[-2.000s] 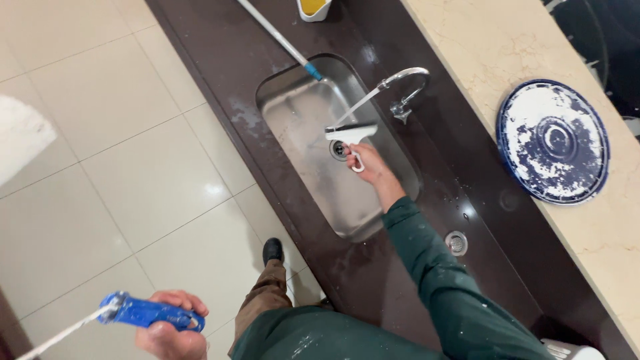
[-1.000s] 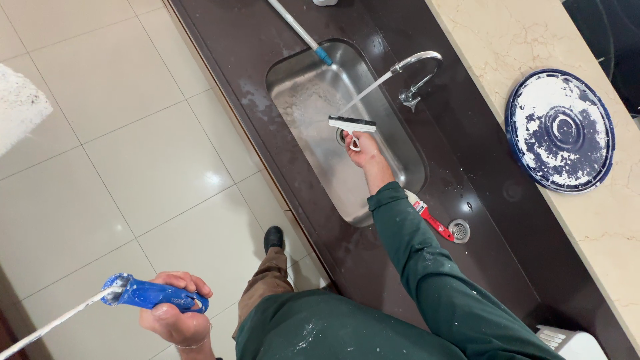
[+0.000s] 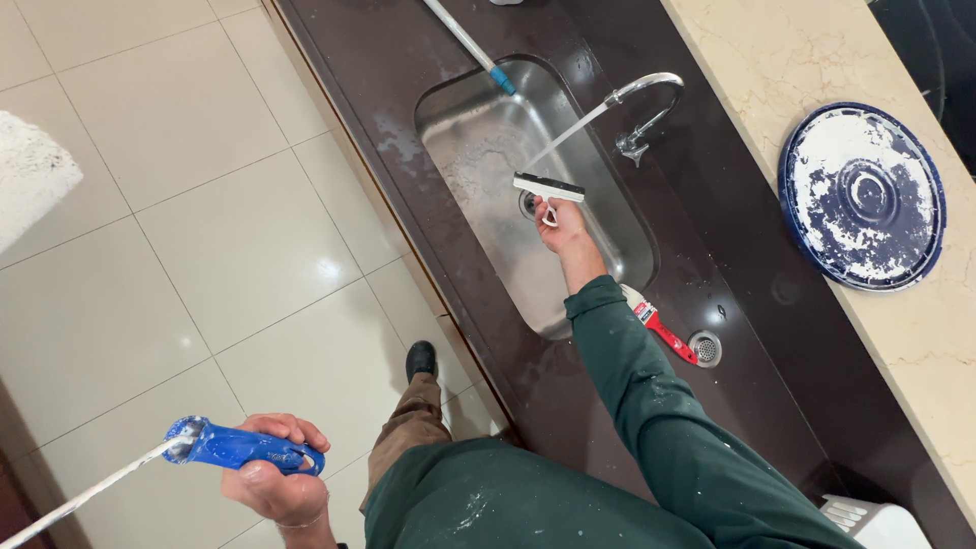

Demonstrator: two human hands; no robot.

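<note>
My left hand (image 3: 278, 473) grips the blue handle of a paint roller (image 3: 236, 448) over the floor; its white-smeared rod runs off to the lower left, and part of a white roller cover (image 3: 30, 179) shows at the left edge. In my right hand (image 3: 563, 225) is a small white squeegee with a black blade (image 3: 549, 187), held over the drain of the steel sink (image 3: 526, 282). Water runs from the chrome faucet (image 3: 648, 80) into the sink, its stream passing just beyond the blade. Part of the squeegee's handle is hidden by my fingers.
A red-handled paintbrush (image 3: 667, 335) and a sink strainer (image 3: 704, 348) lie on the dark counter beside my right sleeve. A pole with a blue end (image 3: 476, 49) reaches over the sink's far rim. A paint-smeared blue lid (image 3: 862, 197) rests on the beige ledge; a white plastic container (image 3: 877, 522) stands lower right.
The view has shifted, bringing the red-handled paintbrush out from behind my right sleeve since the earliest frame. Both hands keep their hold on the roller and squeegee.
</note>
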